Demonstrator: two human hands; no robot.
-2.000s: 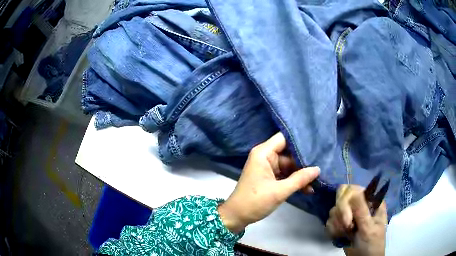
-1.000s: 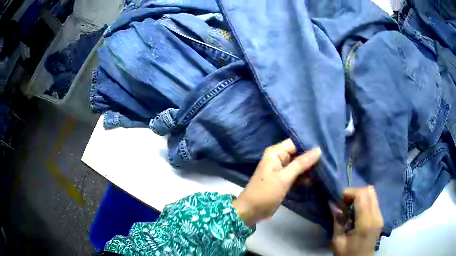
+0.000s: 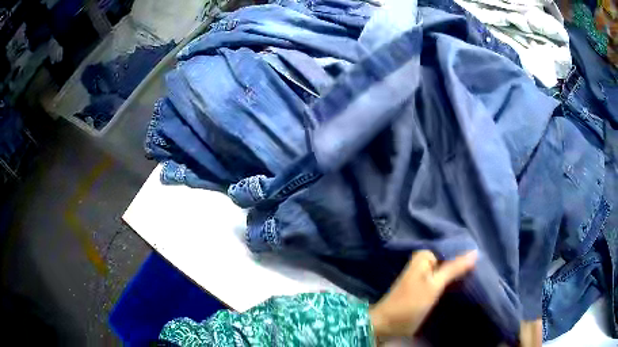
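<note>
A large blue denim garment (image 3: 467, 162) lies heaped over the white table (image 3: 196, 230), its lower part pulled towards me. My left hand (image 3: 420, 291) pinches the garment's lower edge between thumb and fingers. My right hand (image 3: 531, 332) shows only as a small strip at the bottom edge, beside the cloth; its fingers and anything in them are hidden. A blurred folded denim band (image 3: 366, 101) crosses the upper middle of the garment. The thread snips are not visible.
More denim garments (image 3: 230, 115) lie heaped at left on the table. A pale tub (image 3: 85, 125) with dark cloth stands at far left. A blue bin (image 3: 162, 298) is below the table edge. A whitish garment pile (image 3: 535, 34) lies at the back right.
The denim has shifted and been opened out, and the folded band now lies across it. My left hand moved right and down with the cloth. My right hand moved down, mostly out of view.
</note>
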